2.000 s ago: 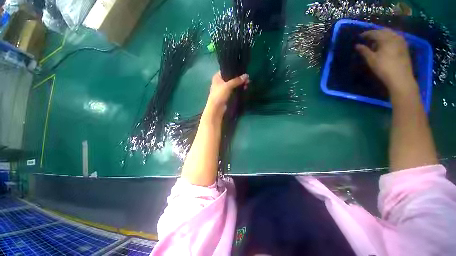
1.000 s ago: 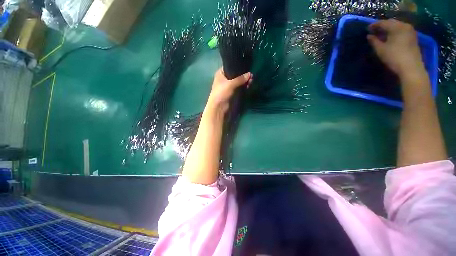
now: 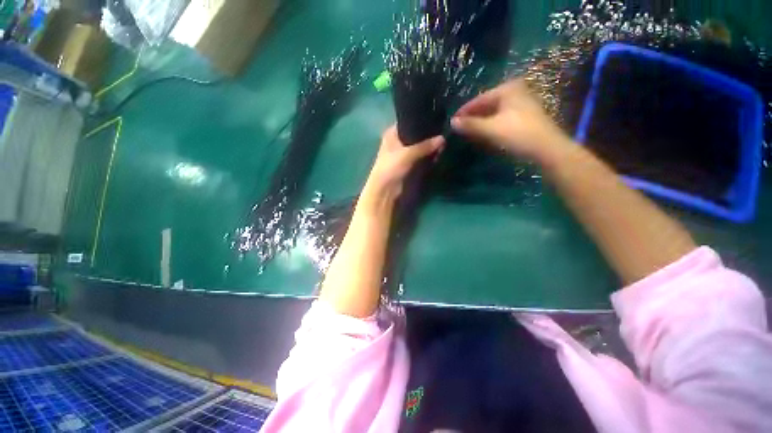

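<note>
My left hand [image 3: 399,161] grips a thick upright sheaf of black wires, the wire bundle [image 3: 419,97], with silvery tips fanned at its top. My right hand [image 3: 508,123] is just right of the bundle, its thumb and index finger pinched together near my left thumb. Whether a small part or wire is between these fingertips cannot be made out. The blue plastic bin [image 3: 686,203] lies at the right with small dark parts [image 3: 677,127] inside. A green scrap [image 3: 383,81] shows beside the bundle top.
A second wire bundle [image 3: 309,135] lies to the left. Wire piles [image 3: 626,24] with silvery ends surround the bin's far side. A cardboard box [image 3: 230,34] and white plastic bags [image 3: 140,19] are at the far left. The bench's front edge [image 3: 237,293] runs below my forearms.
My right hand has left the blue bin and moved left to beside the held bundle. My left hand keeps its grip. The whole view has shifted slightly.
</note>
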